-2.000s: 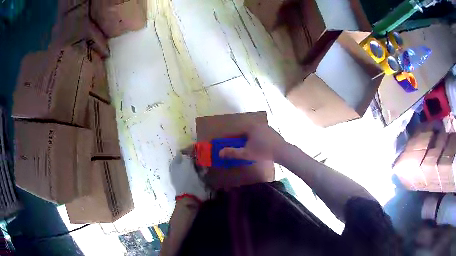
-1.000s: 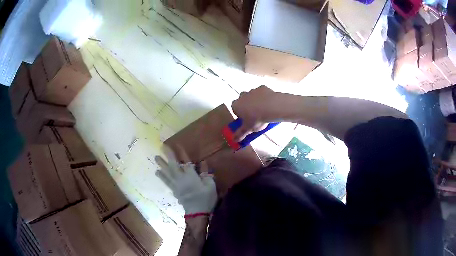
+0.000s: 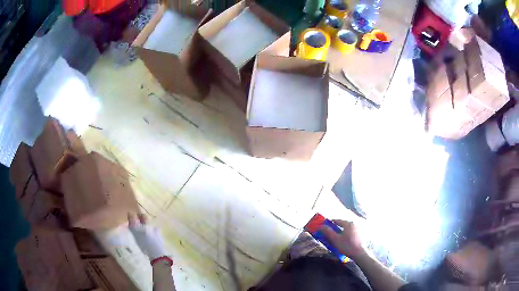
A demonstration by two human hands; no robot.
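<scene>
A closed brown carton [image 3: 99,190] is at the left, among the stacked cartons, slightly tilted. My left hand [image 3: 147,238], in a white glove with a red wrist band, reaches to its near right corner. The fingertips touch or overlap the carton; whether they grip it is hidden by blur. My bare right hand [image 3: 347,238] holds the tape gun [image 3: 331,234], blue with an orange-red front, low at the table's near edge, well away from the carton.
Other closed cartons [image 3: 51,258] line the left edge of the pale worktable [image 3: 193,219]. Three open cartons [image 3: 287,139] with whitish layers inside stand at the far side. Yellow tape rolls [image 3: 314,44] and a clear bottle [image 3: 366,16] are behind them. More cartons [image 3: 466,85] are stacked right.
The carton has moved from in front of me to the left stack, with my left hand following it. My right hand and tape gun have moved off it, down and right. The view has shifted.
</scene>
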